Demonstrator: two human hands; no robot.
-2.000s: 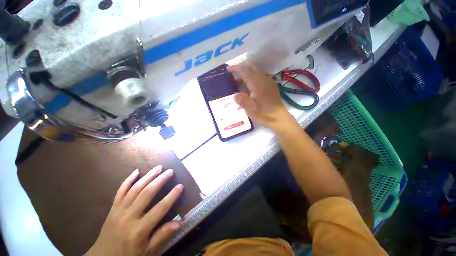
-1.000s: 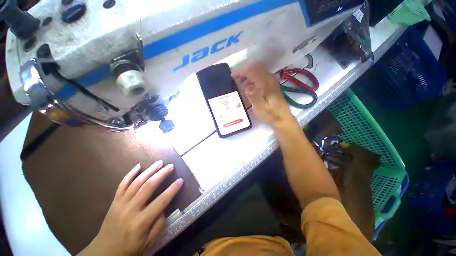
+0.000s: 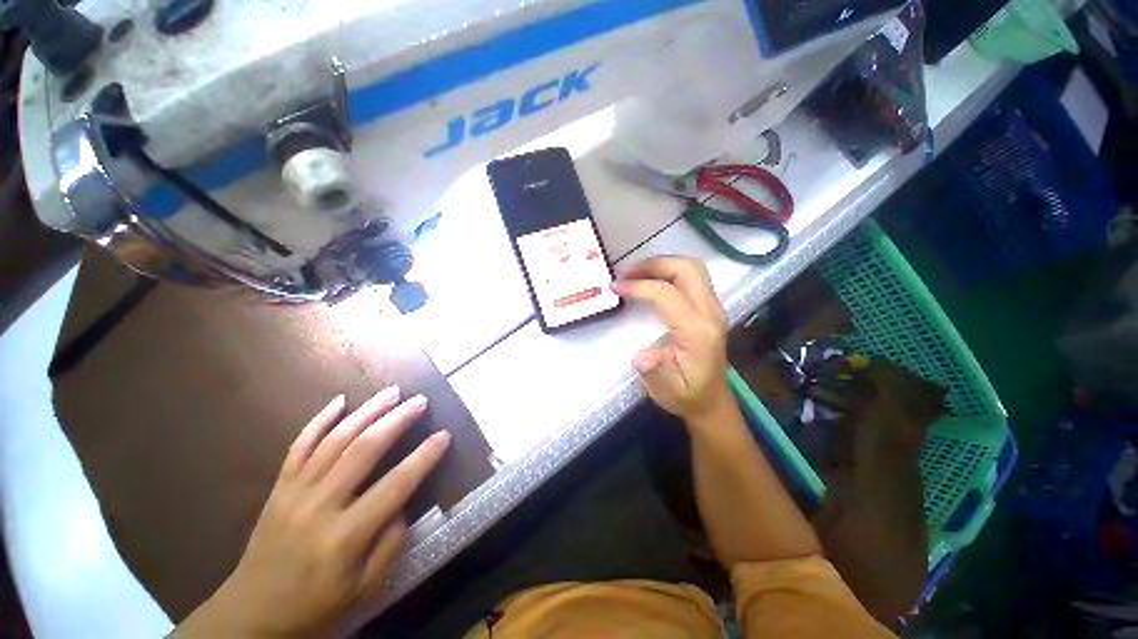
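A dark brown garment panel (image 3: pixel 212 437) lies flat on the white table, its upper part under the bright needle area of the sewing machine head (image 3: pixel 499 112). My left hand (image 3: pixel 331 499) rests flat on the panel near its right edge, fingers apart. A smartphone (image 3: pixel 552 237) with a lit screen lies on the machine bed right of the needle area. My right hand (image 3: pixel 680 327) is beside the phone's lower right corner, fingers bent, holding nothing visible. Whether a fingertip touches the phone's edge is unclear. The presser foot is hidden by glare.
Scissors with red and green handles (image 3: pixel 739 206) lie right of the phone. A clear plastic bag (image 3: pixel 880 94) is at the table's right. A green basket (image 3: pixel 967 412) with brown pieces stands below the table edge at right. A blue crate (image 3: pixel 1030 175) is on the floor behind.
My right hand has moved from the phone's upper right down to its lower right corner, uncovering the scissors' blades. My left hand stays on the panel.
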